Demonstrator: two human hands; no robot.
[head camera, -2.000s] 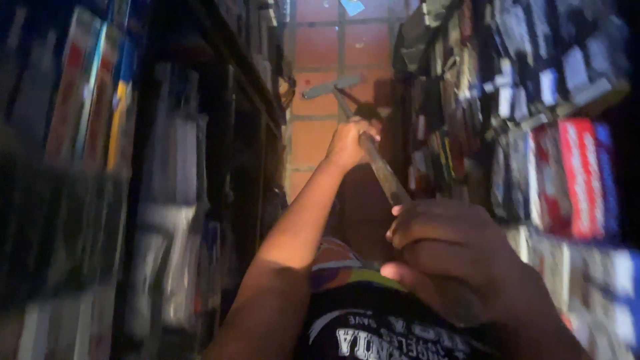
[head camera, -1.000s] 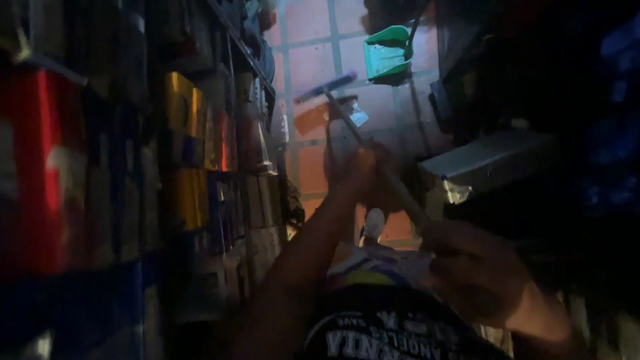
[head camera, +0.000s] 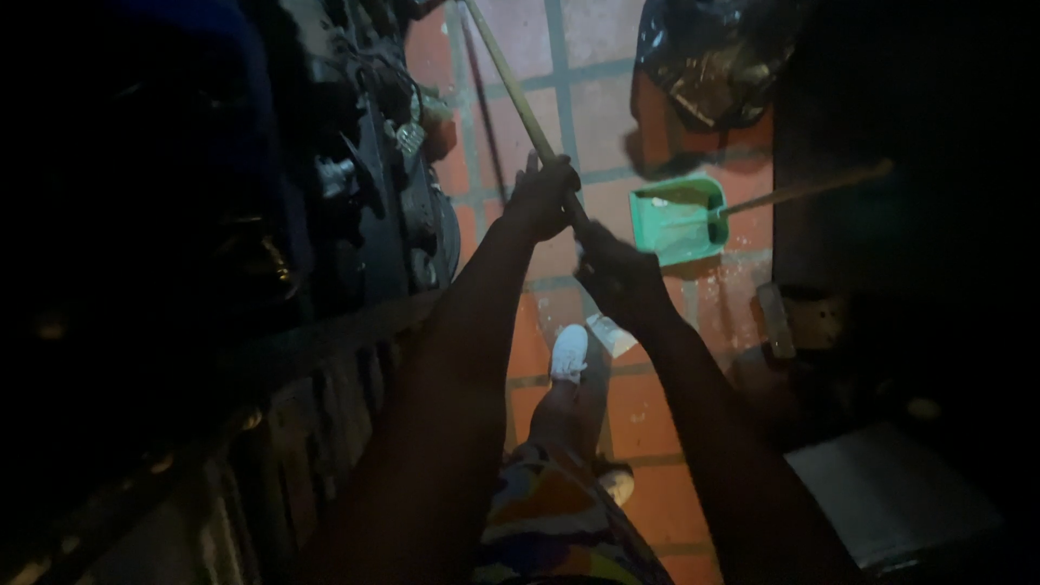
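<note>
A long wooden handle (head camera: 512, 85) slants from the top edge down to my two hands; its far end lies at the frame's top edge, where no head can be made out. My left hand (head camera: 543, 199) is closed round the handle, higher up. Just below it, my right hand (head camera: 621, 272) grips the handle's near end, dim and slightly blurred. To the right of my hands a green dustpan (head camera: 682, 219) rests on the tiled floor, its stick pointing right. A small pale piece, perhaps paper (head camera: 611, 335), lies on the tiles beside my white shoe (head camera: 569, 353).
Dark shelving with cluttered metal-like items (head camera: 398, 187) lines the left side. A black plastic bag (head camera: 715, 69) stands at the upper right, beyond the dustpan. A pale flat-topped object, perhaps a box (head camera: 894, 487), is at the lower right. Much of the right side is in deep shadow.
The view has moved along the aisle; the dustpan, higher in the frame a second ago, is now beside my hands. My hands are closer together on the handle, and the tool's head has left clear view.
</note>
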